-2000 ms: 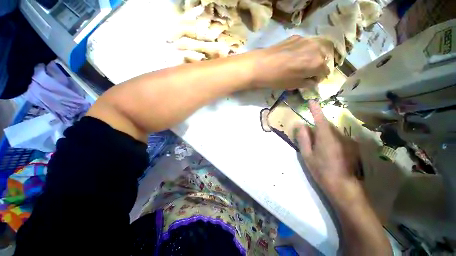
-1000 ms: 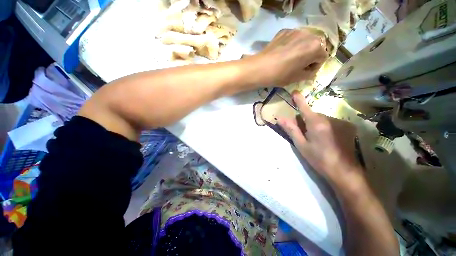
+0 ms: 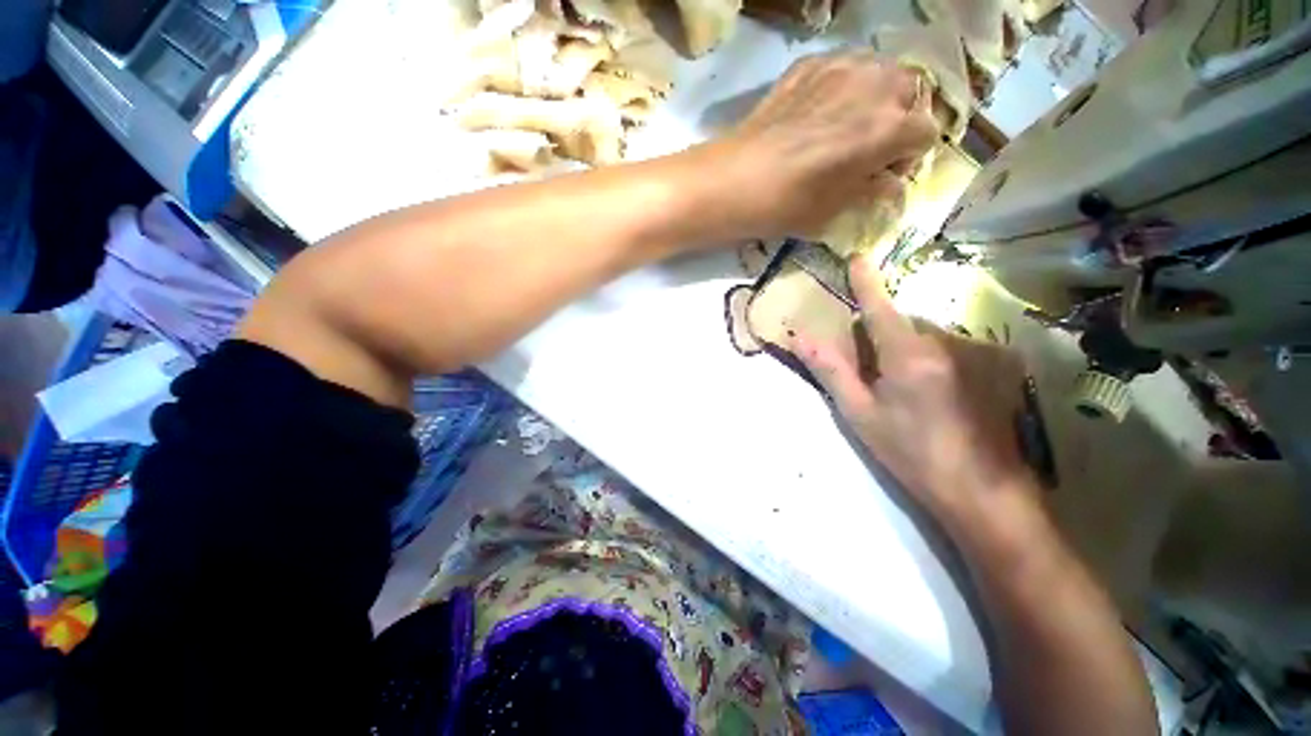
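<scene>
My left hand is closed on a beige fabric piece just left of the brightly lit needle area of the sewing machine. The fingers cover most of the piece. My right hand lies on the machine bed below it, index finger pointing at the fabric's near edge, thumb apart. A narrow dark object shows between thumb and index finger; I cannot tell if it is held. Beside it is the slide plate with a dark-edged loop.
A loose heap of beige pieces lies on the white table at the back left. More beige fabric hangs behind my left hand. Dark snips lie right of my right hand. A ribbed knob sits below the machine head. A blue crate stands lower left.
My left hand has moved slightly up and left with the fabric. My right hand has shifted slightly and its fingers have changed position. The whole view has also shifted a little.
</scene>
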